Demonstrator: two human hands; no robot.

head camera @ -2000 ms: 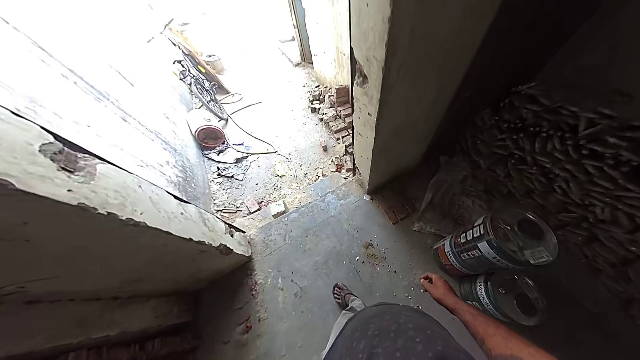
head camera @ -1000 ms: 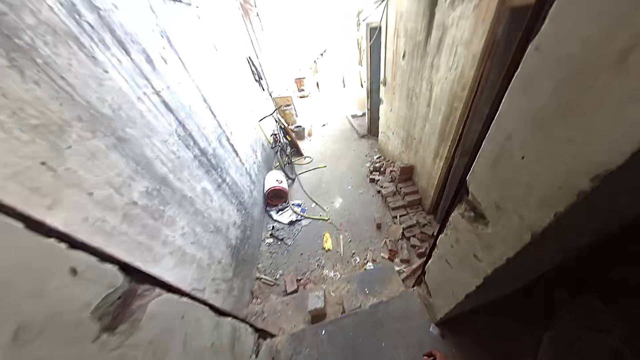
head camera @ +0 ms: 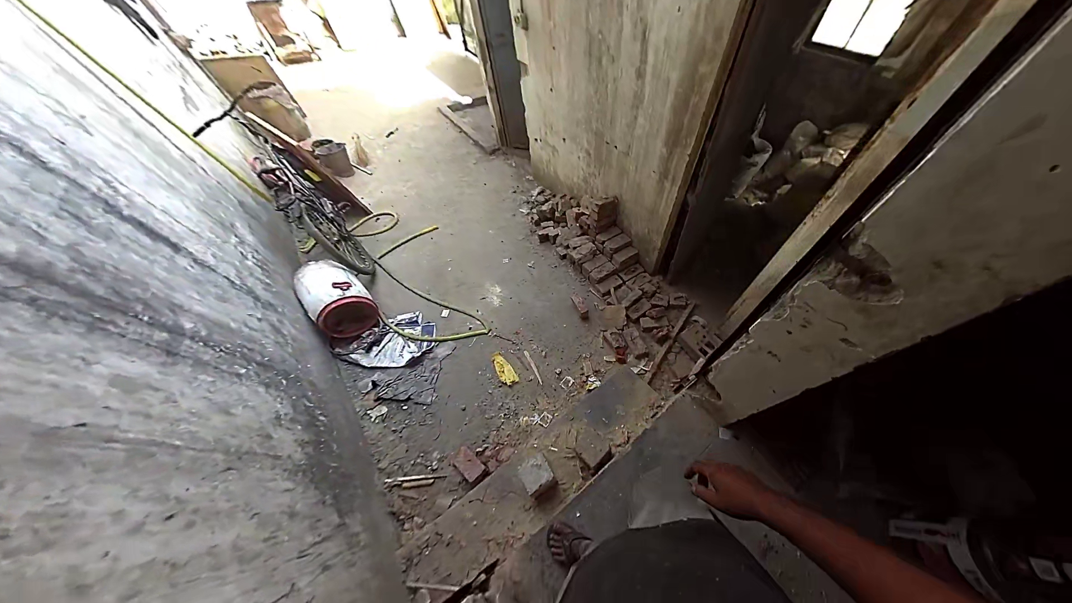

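Note:
My right hand [head camera: 730,489] hangs over the grey doorway floor at the lower right, its fingers loosely curled; whether it holds something small cannot be told. To its left is my sandaled foot [head camera: 567,543] on the sill [head camera: 624,469]. My left hand is out of view. Paint buckets [head camera: 963,553] stand in shadow at the lower right. Beyond the sill lie a grey block [head camera: 536,475], a red brick piece [head camera: 469,464] and a yellow wrapper [head camera: 505,369].
A pile of bricks [head camera: 615,255] lines the right wall. On the left, a white bucket [head camera: 337,297] lies on its side by a yellow-green hose [head camera: 435,337] and a bicycle [head camera: 335,239]. The floor steps down beyond the sill.
The view has swung up and toward the passage. My right hand, beside the paint buckets two seconds ago, is now over the doorway floor near the sill.

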